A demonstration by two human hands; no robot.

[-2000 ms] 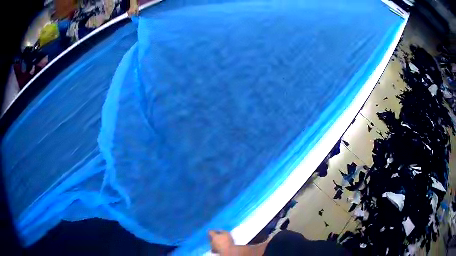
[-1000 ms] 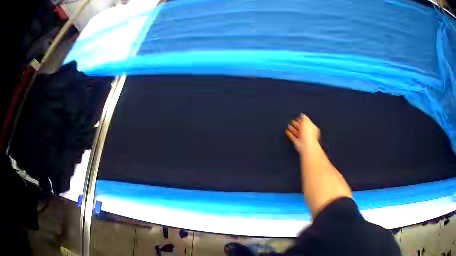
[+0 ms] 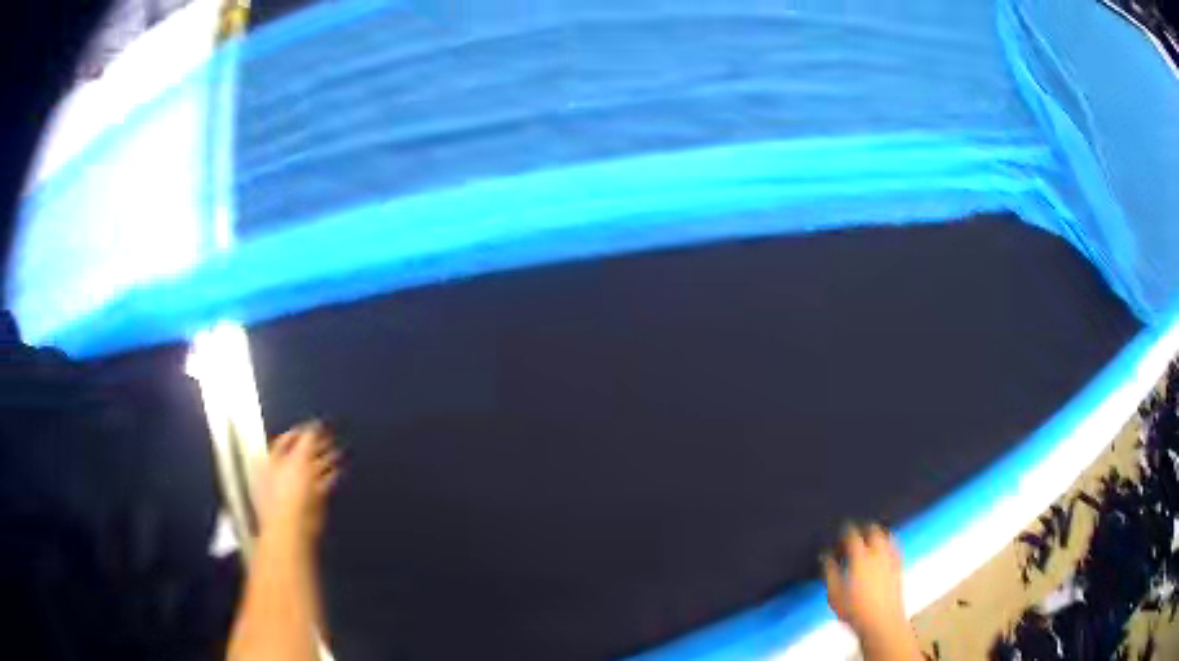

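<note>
The black fabric ply (image 3: pixel 621 413) lies flat in front of me. The blue fabric ply (image 3: pixel 582 116) lies across its far part, thin and wrinkled, with a bright folded edge. My left hand (image 3: pixel 297 471) is blurred, over the black cloth beside the pale end rail (image 3: pixel 233 420); its fingers are apart and hold nothing I can see. My right hand (image 3: pixel 866 575) is at the near edge of the black cloth, by the blue strip (image 3: pixel 1009 478); its fingertips bend down, and whether they grip cloth cannot be told.
The white table rim (image 3: pixel 1021 517) curves along the near right. Dark scraps (image 3: pixel 1099 568) litter the tan floor beyond it. A dark, dim heap of cloth (image 3: pixel 104 478) lies left of the rail. White surface shows through the blue ply at the upper left.
My left hand has come into view by the rail. My right hand is now at the near table edge; a hand and forearm reached over the black cloth before. The view has turned.
</note>
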